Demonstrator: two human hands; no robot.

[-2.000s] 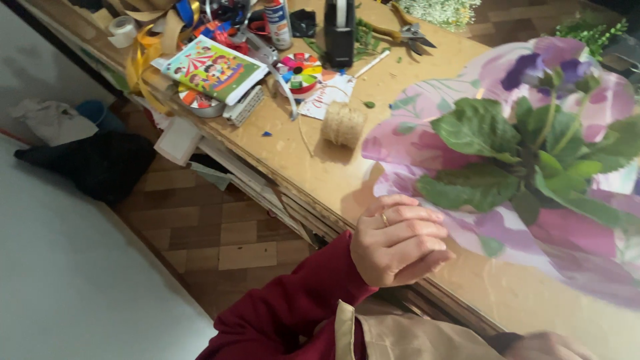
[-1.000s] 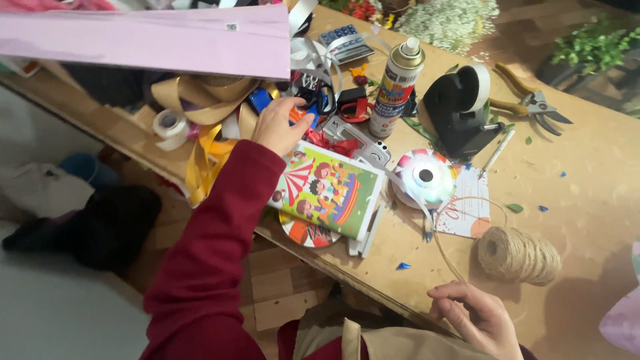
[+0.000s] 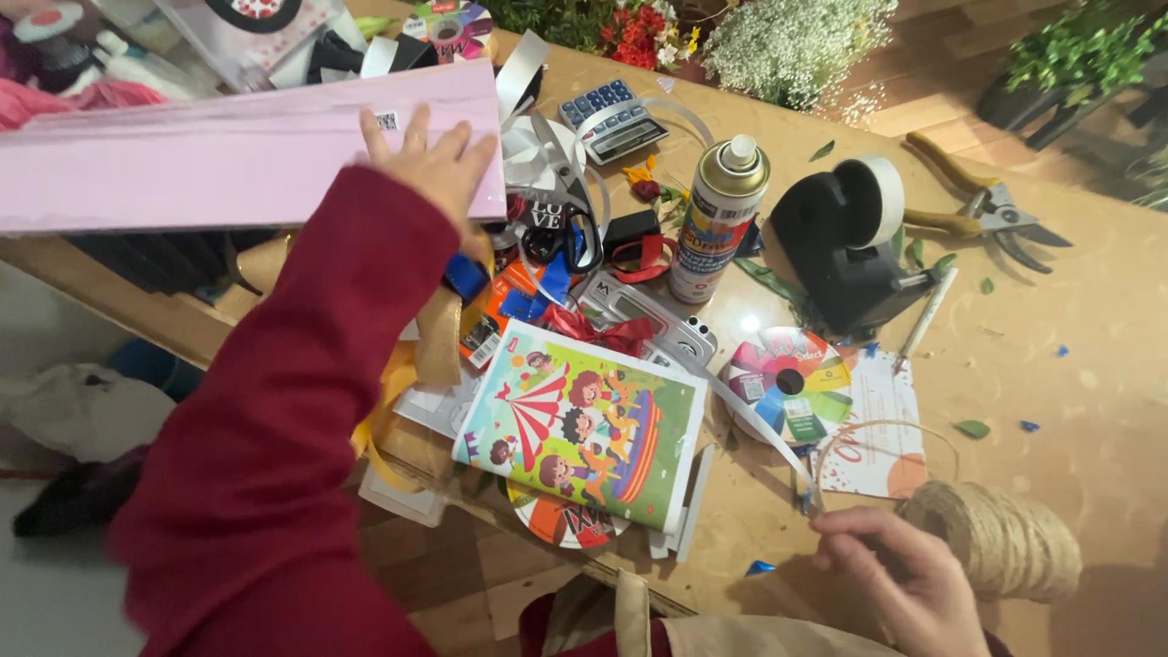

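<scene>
My left hand (image 3: 429,169) lies palm down with its fingers spread on a long pink flat pack (image 3: 246,169) at the upper left. Low at the right, my right hand (image 3: 899,570) is half curled beside a roll of jute twine (image 3: 995,538). A narrow white ribbon (image 3: 771,433) and a thin loop of twine reach its fingertips; whether they are pinched is unclear. Black-handled scissors (image 3: 564,239) lie among the ribbons just right of my left hand. Left of my right hand, a printed carousel picture packet (image 3: 584,424) rests near the table edge.
A spray can (image 3: 719,219), a black tape dispenser (image 3: 849,251) and pruning shears (image 3: 990,214) occupy the back right. Ribbon spools (image 3: 792,383), a card (image 3: 876,429) and a calculator (image 3: 613,119) lie on the wooden table. White filler flowers (image 3: 794,46) stand behind it.
My left hand has moved from the ribbons and scissors onto the pink pack since one second ago. The view has swung left, away from the purple-flowered plant in pink wrap seen earlier.
</scene>
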